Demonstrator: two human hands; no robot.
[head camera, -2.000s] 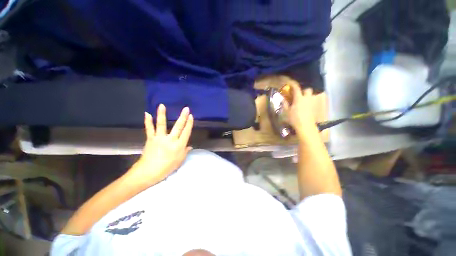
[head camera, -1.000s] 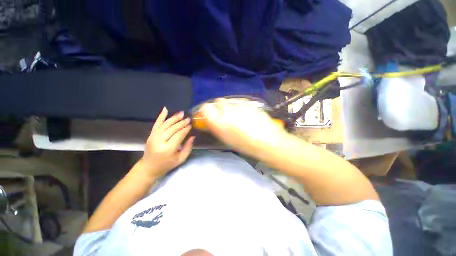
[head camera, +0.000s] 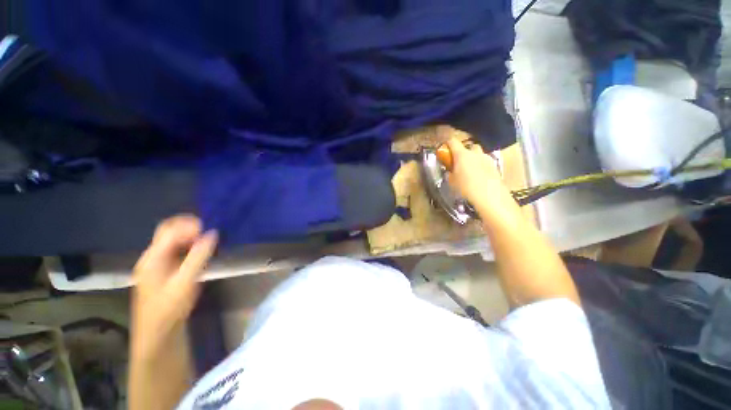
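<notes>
The blue end of a garment (head camera: 272, 196) lies around the dark padded pressing arm (head camera: 88, 210), whose rounded tip shows to its right. My right hand (head camera: 473, 172) is closed on the orange handle of the silver iron (head camera: 442, 188), which is at the tan iron rest (head camera: 409, 228). My left hand (head camera: 172, 252) is at the near left edge of the blue cloth, its fingers bent and blurred. Whether it pinches the cloth edge cannot be told.
A large navy garment pile (head camera: 280, 64) lies behind the arm. A yellow-green hose (head camera: 585, 179) runs right from the iron, past a white container (head camera: 653, 132). Dark cloth (head camera: 649, 32) lies at upper right. A pale table edge (head camera: 104, 276) runs below the arm.
The iron has moved from the blue cloth right to the iron rest with my right hand. My left hand has moved left. The cloth end now looks wider and sits further left in the picture.
</notes>
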